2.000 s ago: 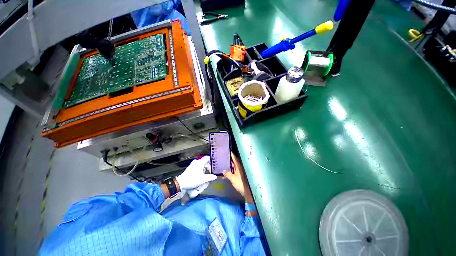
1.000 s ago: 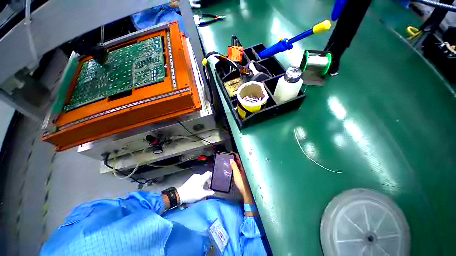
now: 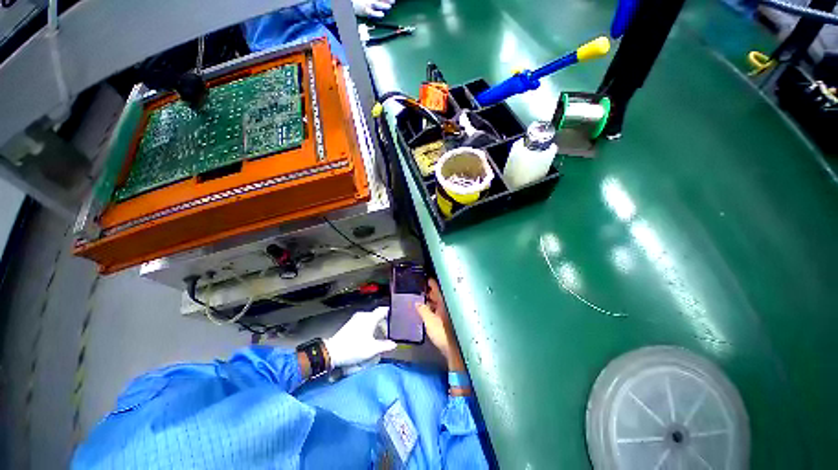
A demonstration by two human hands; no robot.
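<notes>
A smartphone (image 3: 407, 317) with a lit screen, dark at its top, is held upright and low beside the bench's left edge. My left hand (image 3: 356, 340), in a white glove, is at the phone's lower left edge. My right hand (image 3: 435, 321), bare, holds the phone from its right side, with the thumb over the screen. The fingers behind the phone are hidden.
An orange pallet (image 3: 239, 199) with a green circuit board (image 3: 220, 128) sits on the machine at left. The green bench (image 3: 515, 303) bears a black divided tray (image 3: 501, 203), a solder spool (image 3: 583, 117), a thin wire (image 3: 571, 292) and a round ribbed disc (image 3: 669, 413). Another person's gloved hand (image 3: 372, 7) is at the top.
The phone dropped lower and its screen darkened, then it rose slightly and the screen is brighter again. The other person's gloved hand has come further into view at the top.
</notes>
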